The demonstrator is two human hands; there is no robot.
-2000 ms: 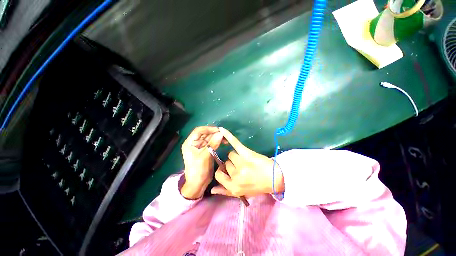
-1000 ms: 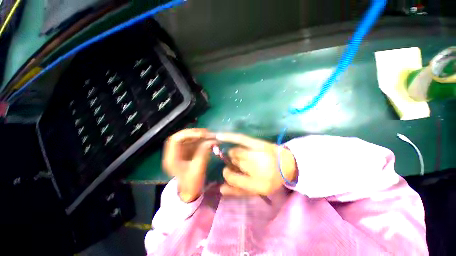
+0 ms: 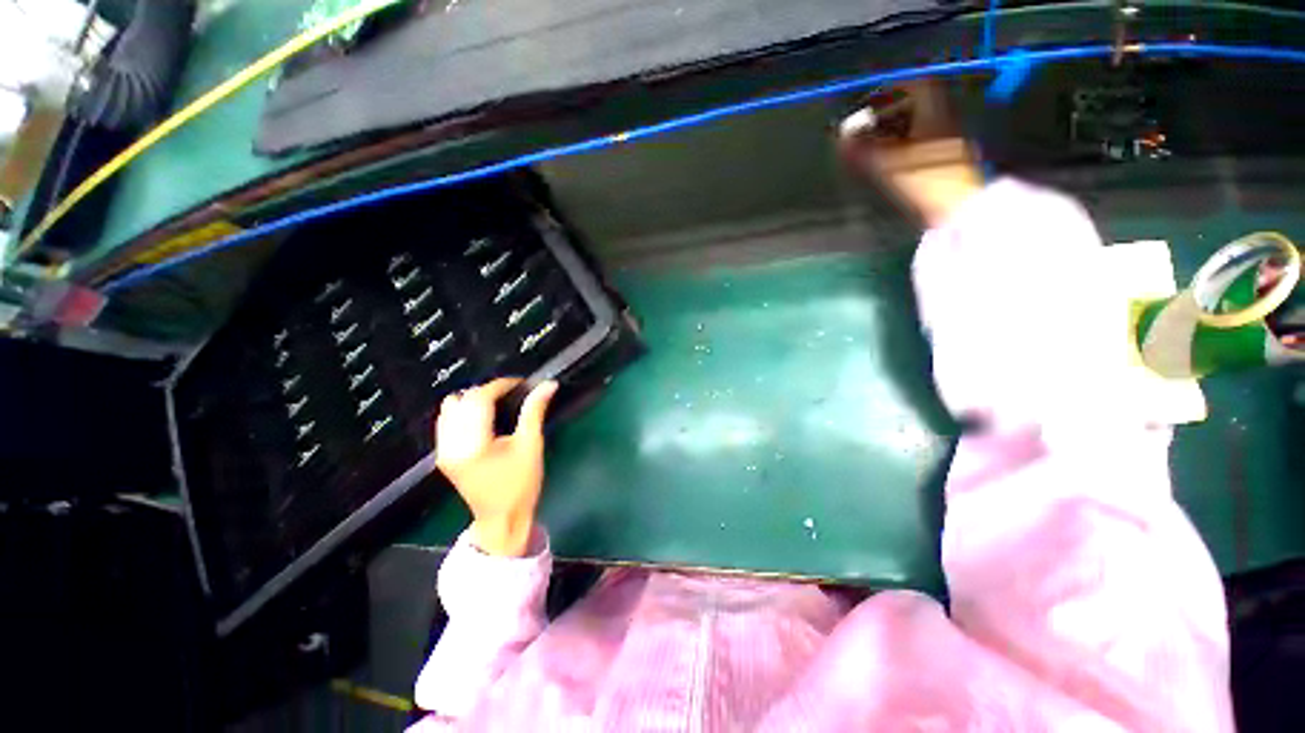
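Observation:
The black tray (image 3: 384, 508) stands at the left, with rows of silvery board edges showing in its slots. My left hand (image 3: 494, 455) is at the tray's near right rim, thumb and fingers apart, with nothing seen in it. My right hand (image 3: 923, 155) is stretched far forward over the dark ledge and is blurred. A small dark and white thing (image 3: 876, 118) shows at its fingertips; I cannot tell what it is or whether the hand grips it.
White specks lie on the green mat (image 3: 716, 415). A straight blue cable (image 3: 616, 139) runs along the back. Tape rolls (image 3: 1202, 322) sit on pale yellow paper (image 3: 1142, 265) at right. Dark small assemblies (image 3: 1116, 126) are at the back right. A yellow cable (image 3: 215, 108) crosses the upper left.
My hands were together at my chest with a slim tool. They have parted: the right has gone far forward, the left to the tray's rim. The view has shifted.

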